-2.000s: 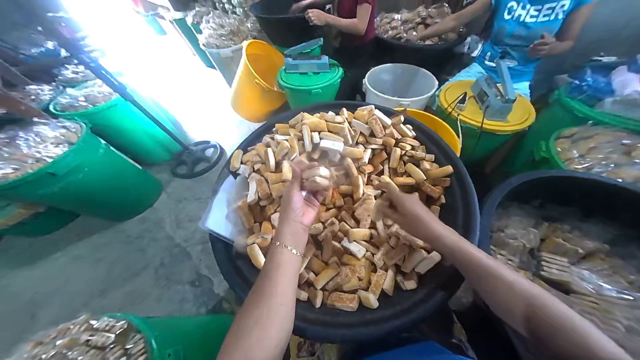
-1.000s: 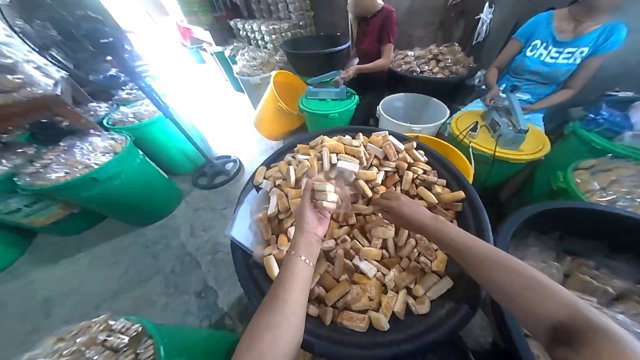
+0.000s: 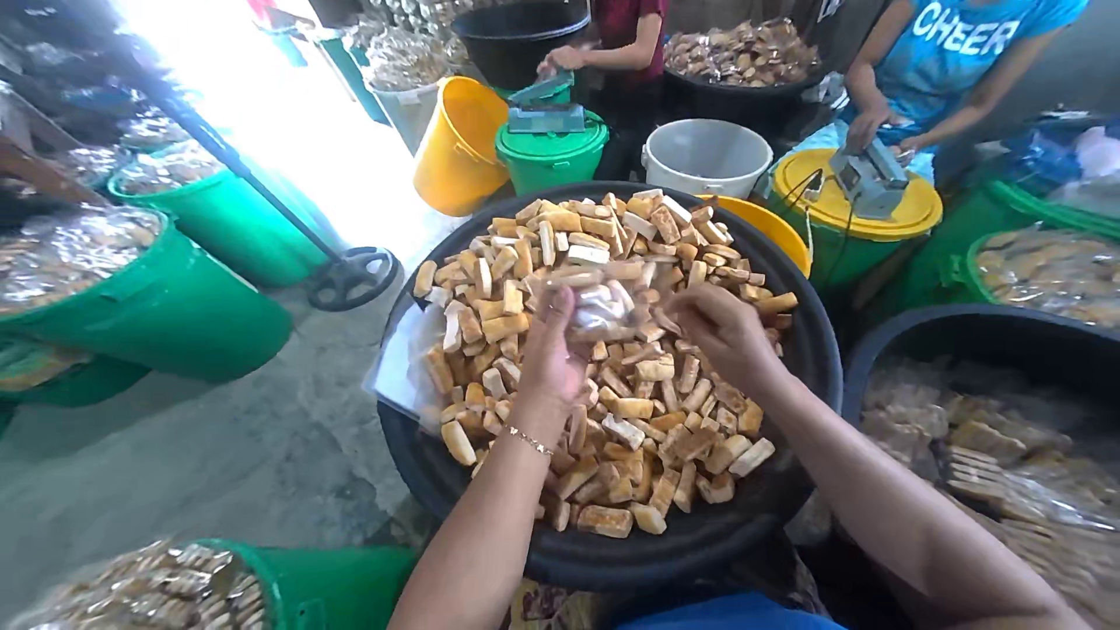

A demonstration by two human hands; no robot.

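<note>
A round black tub (image 3: pixel 604 564) holds a heap of small browned biscuit-like pieces (image 3: pixel 630 407). Above the heap, my left hand (image 3: pixel 560 350) grips a clear plastic bag (image 3: pixel 604 306) with some pieces inside. My right hand (image 3: pixel 722 337) is just right of the bag, fingers bent inward; whether a piece sits between the fingertips is too blurred to tell. A stack of clear plastic sheets or bags (image 3: pixel 407 359) lies at the tub's left rim.
Green buckets of bagged pieces (image 3: pixel 192 297) stand at left. Behind the tub are a tilted yellow bucket (image 3: pixel 459 144), a white bucket (image 3: pixel 707 157) and lidded buckets bearing sealer-like devices (image 3: pixel 871 179). Another black tub (image 3: pixel 989 328) stands right. Two people work at the back.
My right hand has come off the heap beside the bag since the earliest frame. The back-right person's hand has moved onto the device on the yellow lid.
</note>
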